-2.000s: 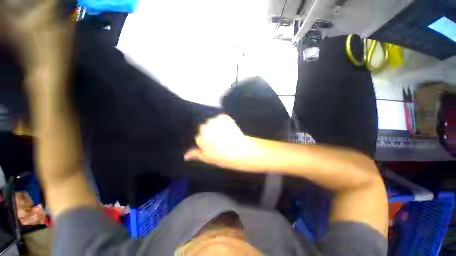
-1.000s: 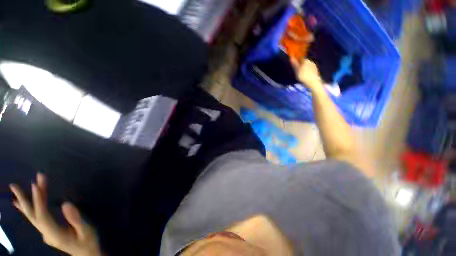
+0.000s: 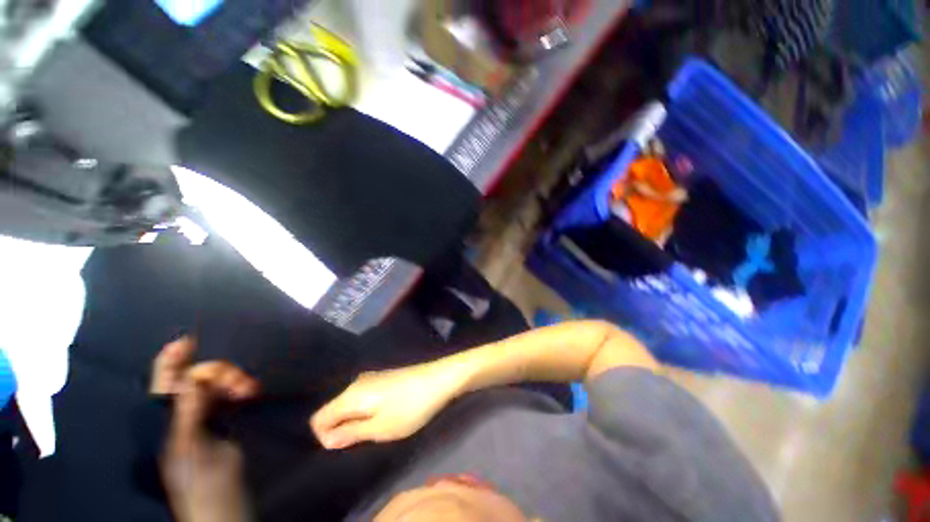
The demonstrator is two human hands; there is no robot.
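A large black fabric piece (image 3: 122,326) lies on the machine table and hangs toward my lap. My left hand (image 3: 204,393) is blurred over it, fingers bent. My right hand (image 3: 377,408) is to the right of it, curled above the black fabric near my body. Whether either hand holds the fabric cannot be made out. A separate rounded black panel (image 3: 357,178) lies further back. The sewing machine head (image 3: 92,153) is at upper left, its needle area unclear.
Yellow-handled scissors (image 3: 306,76) lie at the back. Pens (image 3: 446,82) lie near the printed edge ruler (image 3: 505,122). A blue basket (image 3: 816,347) stands to the right, holding an orange cloth (image 3: 651,199) and dark fabric. A white strip of table shows between the black pieces.
My right hand has come from the blue basket back over the black fabric; the orange cloth remains in the basket. My left hand's spread fingers have bent. The view has shifted.
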